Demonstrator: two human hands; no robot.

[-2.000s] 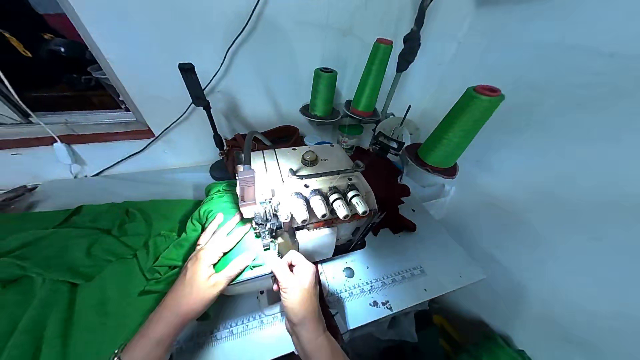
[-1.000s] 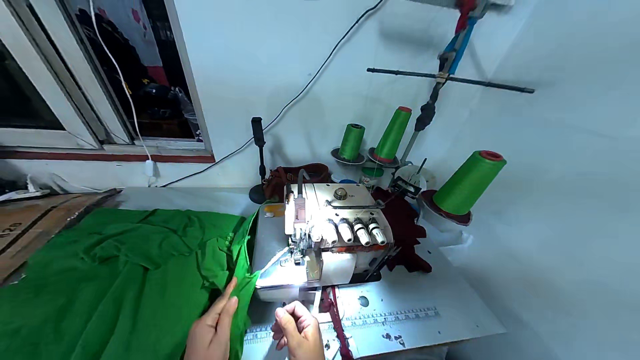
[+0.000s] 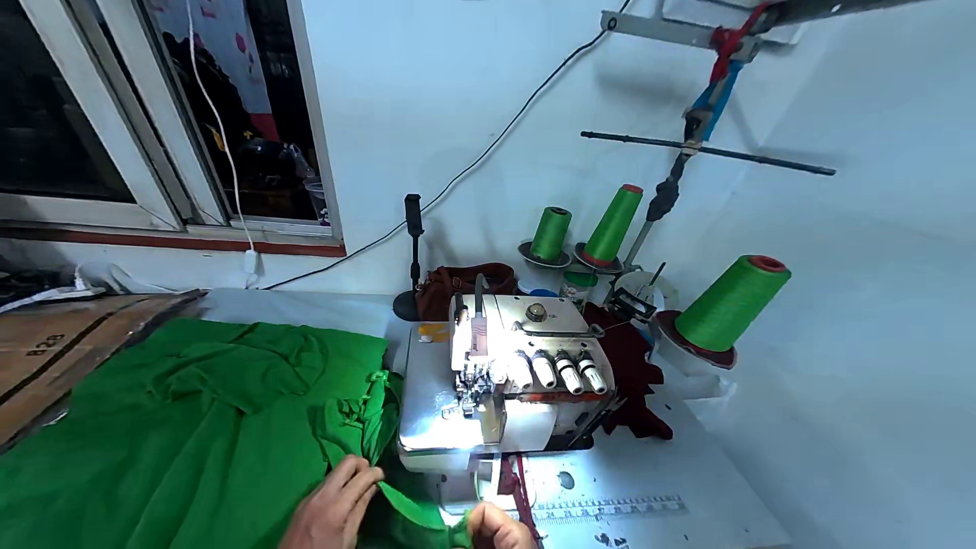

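Green fabric (image 3: 221, 427) spreads over the left part of the table, its gathered edge lying against the sewing machine's bed. My left hand (image 3: 339, 499) pinches that edge just below the gathers. Near the bottom of the view, my right hand (image 3: 499, 526) grips a narrow green end of the fabric, with a strip stretched between both hands. Behind them stands a white overlock sewing machine (image 3: 564, 313), its needle and presser foot area (image 3: 474, 385) lit and with no green cloth under it.
Green thread cones (image 3: 733, 301) stand on holders behind and right of the machine. Dark red cloth (image 3: 633, 374) lies beside it, and a brown pouch (image 3: 465, 286) behind. Flattened cardboard (image 3: 69, 335) is at the left. A ruler scale (image 3: 610, 507) marks the table front.
Two seconds ago both hands held the green fabric at the presser foot. The fabric is now off the machine, to its left, and my right hand has taken hold of a narrow end.
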